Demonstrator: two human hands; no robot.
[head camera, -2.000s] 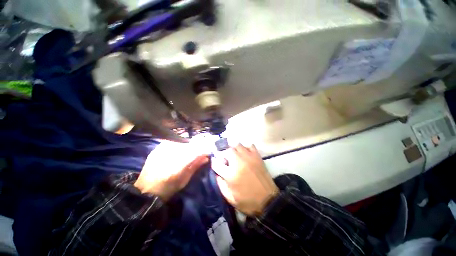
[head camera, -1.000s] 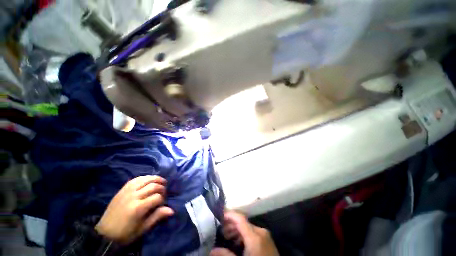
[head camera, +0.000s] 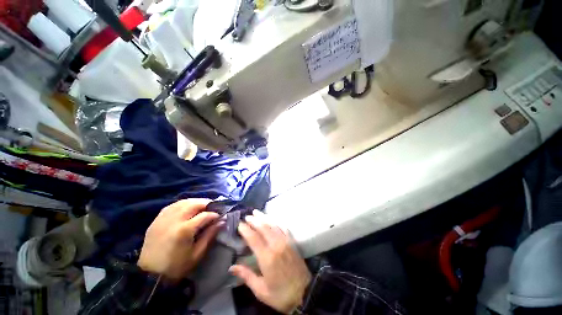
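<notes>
Navy fabric (head camera: 157, 178) lies bunched left of the needle area and runs under the machine head (head camera: 206, 111), where lamp glare hides the needle. My left hand (head camera: 180, 237) holds the near edge of the garment between thumb and fingers, by a grey strip or panel (head camera: 233, 229). My right hand (head camera: 274, 261) lies at the right side of this grey piece, thumb spread from the fingers, fingertips on its edge. Whether it pinches the fabric is unclear. More grey fabric (head camera: 215, 274) hangs below between the hands.
The cream machine bed (head camera: 370, 197) runs to a control panel (head camera: 536, 92) at the right. Dark scissors (head camera: 197, 64) with purple rest on the head. A paper label (head camera: 333, 50) is on the arm. A roll (head camera: 55, 251), trims and a plastic bag (head camera: 98, 126) are at left. A red tube (head camera: 453, 252) is below.
Both hands left the needle area and came down towards me, then met at the garment's near edge. The grey side now shows. The camera view has shifted, showing more of the left background.
</notes>
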